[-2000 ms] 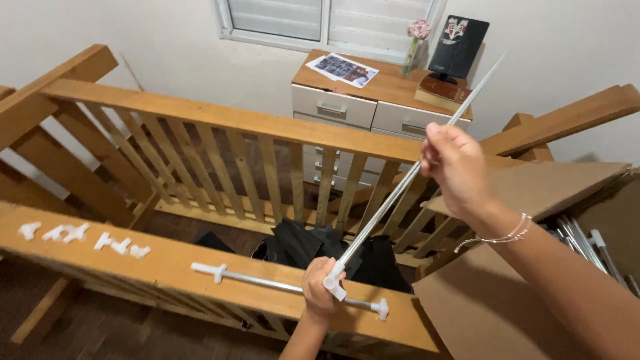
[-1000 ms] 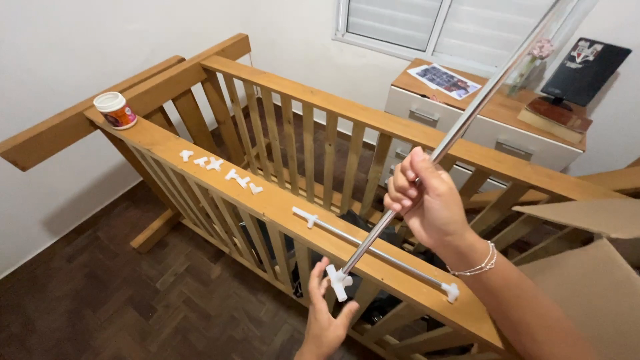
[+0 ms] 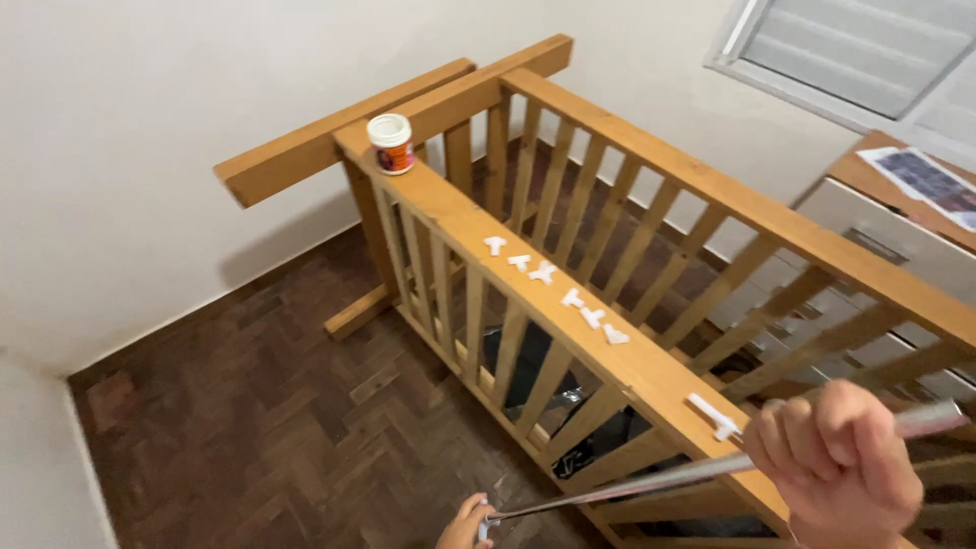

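Note:
My right hand (image 3: 835, 457) is closed around a shiny metal tube (image 3: 656, 476) near its upper end, at the lower right. At the tube's far lower end sits a white plastic connector (image 3: 486, 520), held in the fingers of my left hand (image 3: 463, 524) at the bottom edge. Several white plastic connectors (image 3: 543, 272) lie in a row on the top rail of a wooden railing (image 3: 450, 206). Another white connector piece (image 3: 713, 416) rests on the same rail beside my right hand, which hides most of whatever is attached to it.
An open white jar (image 3: 390, 145) with a coloured label stands at the rail's far corner. Wooden beams (image 3: 305, 156) jut out toward the wall. A drawer unit (image 3: 862, 236) with printed sheets (image 3: 926, 183) stands at the right under a window. Dark items (image 3: 526, 366) lie behind the slats.
The view has swung left. The tube has tipped from steeply upright to much flatter, and my left hand with the connector is now out over the floor beside the railing.

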